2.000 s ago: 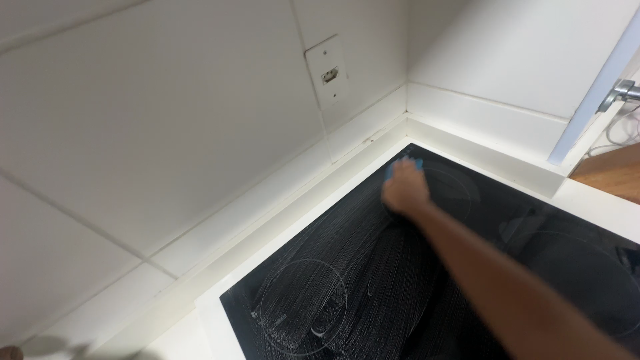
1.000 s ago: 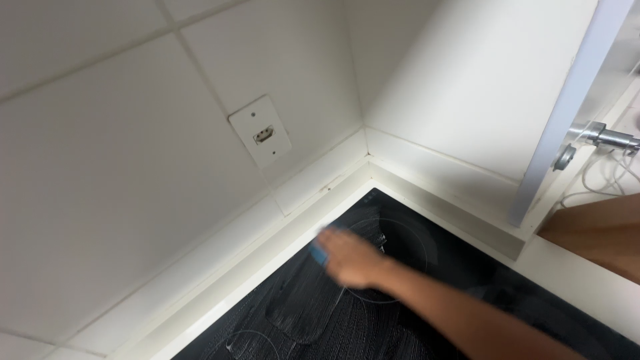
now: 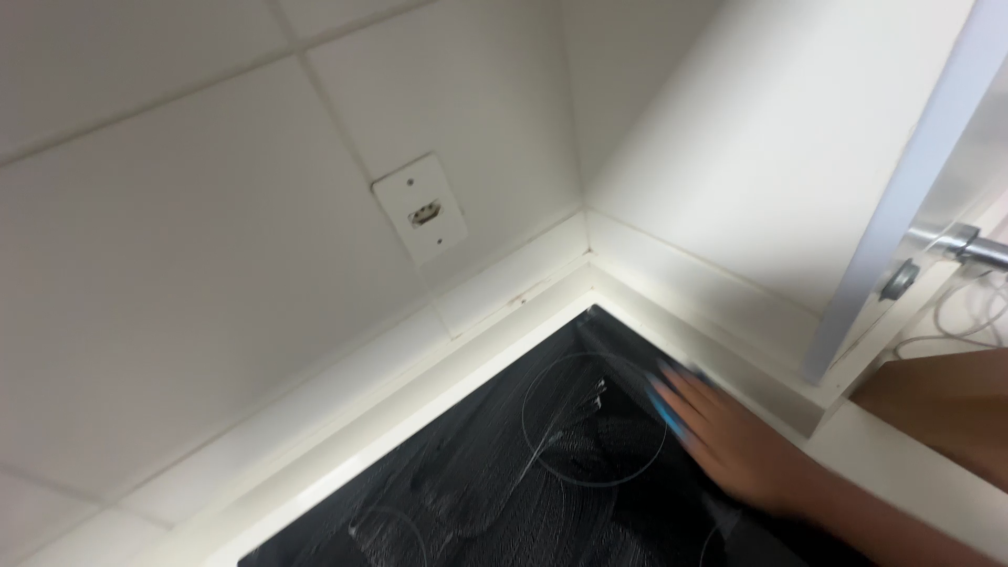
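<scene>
My right hand [image 3: 728, 441], blurred by motion, lies over the right back edge of a black glass cooktop [image 3: 472, 465]. Under its fingers shows the edge of a blue cloth or sponge [image 3: 668, 411]; most of it is hidden by the hand. Whitish streaks and smears cover much of the glass, around and across the printed cooking-zone ring [image 3: 535, 457]. A small white blob [image 3: 601, 392] sits inside that ring, left of the fingers. My left hand is out of view.
White tiled walls meet behind the cooktop, with a power outlet [image 3: 426, 213] on the left one. A pale ledge [image 3: 378, 449] borders the glass. At right stand a panel edge [image 3: 898, 189] with metal fittings [image 3: 961, 240], a thin cable [image 3: 941, 319] and a brown wooden piece [image 3: 937, 402].
My right hand has moved from the left part of the back cooking zone to the cooktop's right back edge, the blue thing still under it. The view has shifted.
</scene>
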